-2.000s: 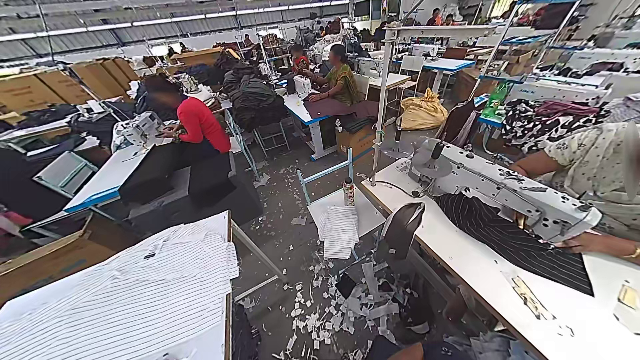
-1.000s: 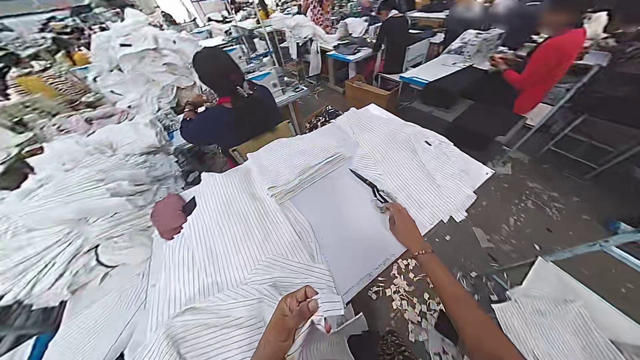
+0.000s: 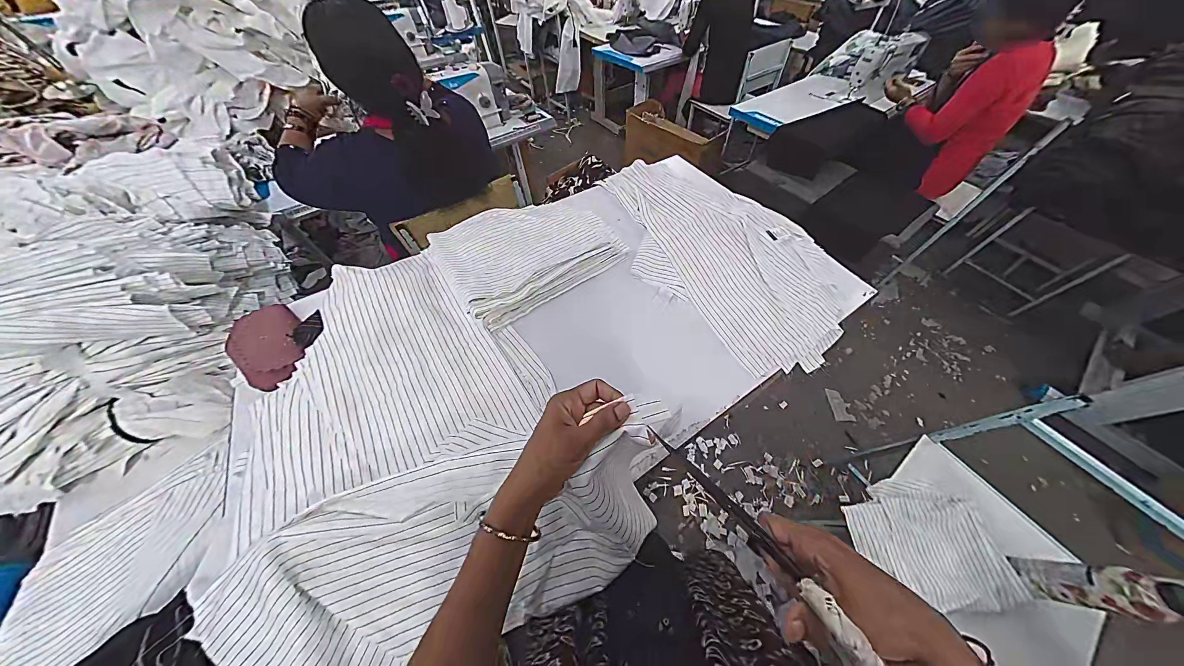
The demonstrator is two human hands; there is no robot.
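My left hand (image 3: pixel 578 430) pinches the edge of a white striped garment piece (image 3: pixel 444 518), which spreads over my lap and the near side of the white table (image 3: pixel 638 342). In my right hand (image 3: pixel 832 573) is a pair of scissors (image 3: pixel 731 504) with cloth wrapped on the handle; the blade tips point at the cloth edge beside my left fingertips. Whether the blades touch the cloth, I cannot tell. A folded stack of striped pieces (image 3: pixel 527 259) lies at the table's middle, and more striped pieces (image 3: pixel 731 259) lie at its far right.
Heaped striped cloth (image 3: pixel 120 305) rises at the left, near a dark red fabric piece (image 3: pixel 268 347). A person in dark blue (image 3: pixel 388 166) sits just beyond the table, another in red (image 3: pixel 980 111) at a sewing machine. Scraps litter the floor; a stool (image 3: pixel 1027 555) with striped cloth stands right.
The scissors, on the bare tabletop with my right hand at their handles one second ago, are now held up near my left hand. My left hand holds the cloth edge further up the table.
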